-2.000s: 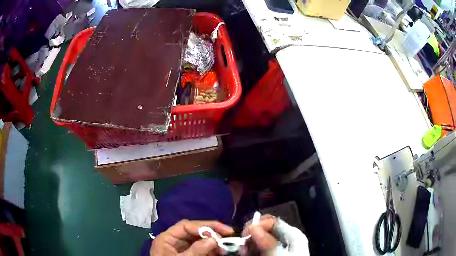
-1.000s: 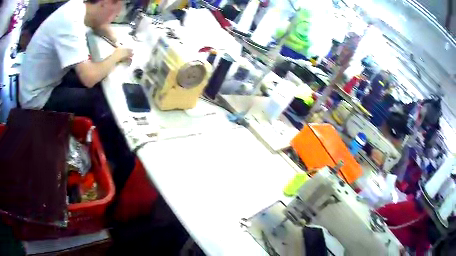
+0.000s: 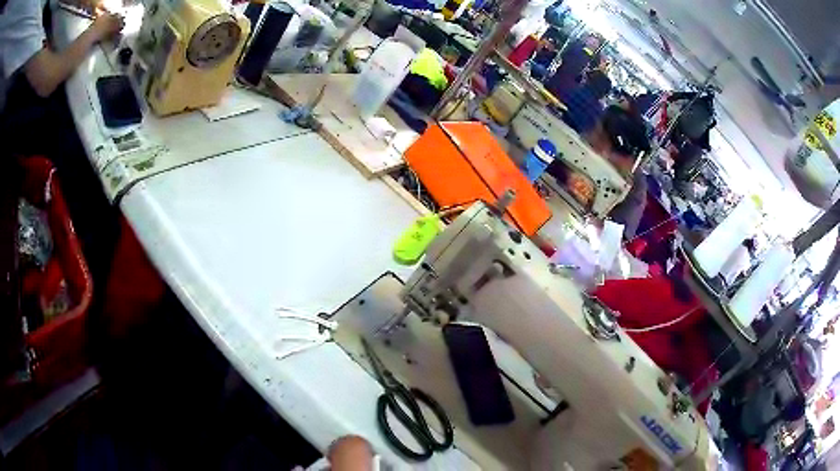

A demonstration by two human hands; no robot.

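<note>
White cord ties [image 3: 306, 333] lie on the white tabletop beside the needle plate, with thin tails spread towards the left. Black-handled scissors [image 3: 412, 419] lie on the machine bed, blades pointing up and left. A hand [image 3: 352, 454], cut off by the bottom edge, shows a bare fingertip with white glove edges beside it. By the glove it is my right hand, below the ties and left of the scissor handles. Whether it holds anything is hidden. My left hand is out of the picture.
My white sewing machine [image 3: 553, 340] stands at right with a black phone [image 3: 478, 374] on its bed. An orange box [image 3: 474, 175] is behind. A cream machine [image 3: 189, 55] and a person's arm [image 3: 64, 63] are at upper left, above a red basket [image 3: 69, 267].
The view has swung from my lap and both hands to the table and machine. The white ties now lie by the needle plate, where none showed before. The left hand has left view.
</note>
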